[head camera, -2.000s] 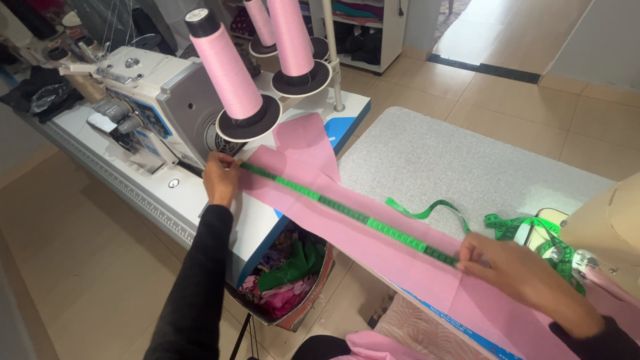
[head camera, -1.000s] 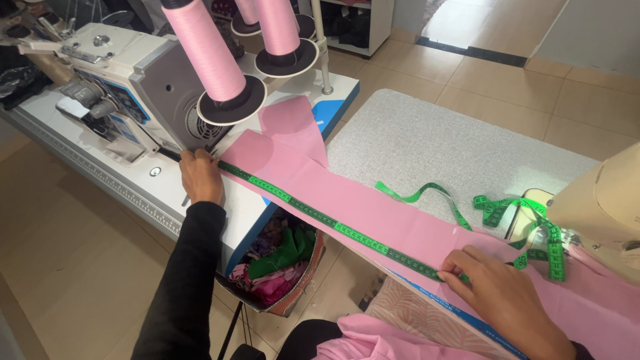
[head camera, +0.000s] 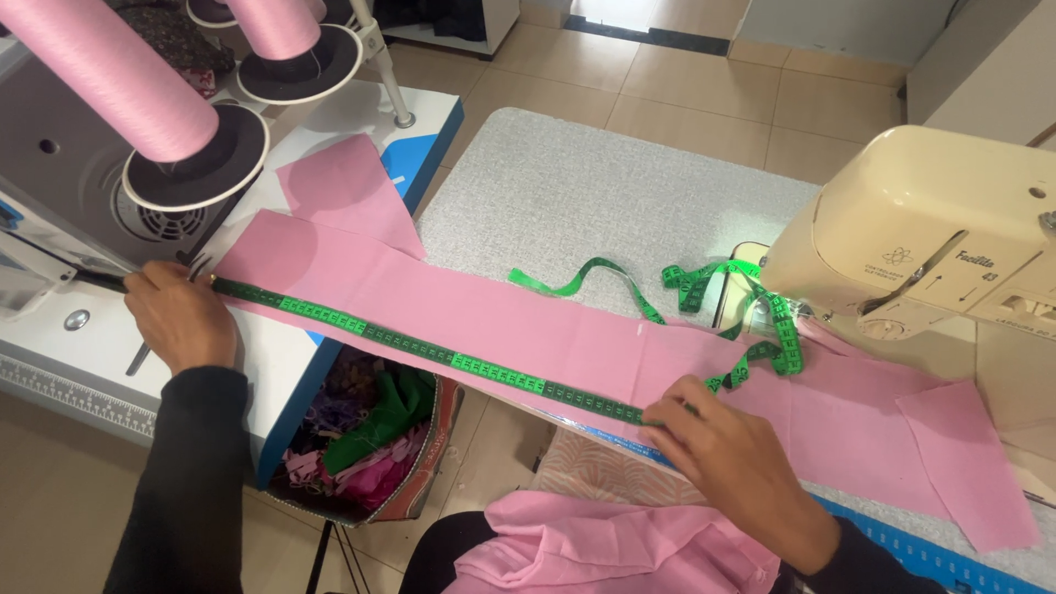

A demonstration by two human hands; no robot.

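Observation:
A long strip of pink fabric [head camera: 511, 322] spans two sewing tables. Along its near edge a green tape measure [head camera: 412, 346] is stretched straight. My left hand [head camera: 181, 318] holds the tape near its end, at the fabric's left corner. With thumb and fingers, my right hand [head camera: 718, 450] pinches the tape farther right, over the fabric. Beyond that hand the tape's loose length loops across the fabric and around the needle area of a cream sewing machine [head camera: 924, 223]. More pink fabric [head camera: 610, 544] lies bunched on my lap.
Pink thread cones [head camera: 124, 74] stand on black holders above the left table [head camera: 49, 330], beside a grey machine [head camera: 49, 140]. A box of fabric scraps [head camera: 429, 462] sits below, between the tables. The right table has a speckled grey top [head camera: 528, 181] and a blue ruler strip [head camera: 899, 536].
Both hands keep the tape stretched along the pink strip. My left hand has shifted slightly on the left table. The view has moved closer and to the right.

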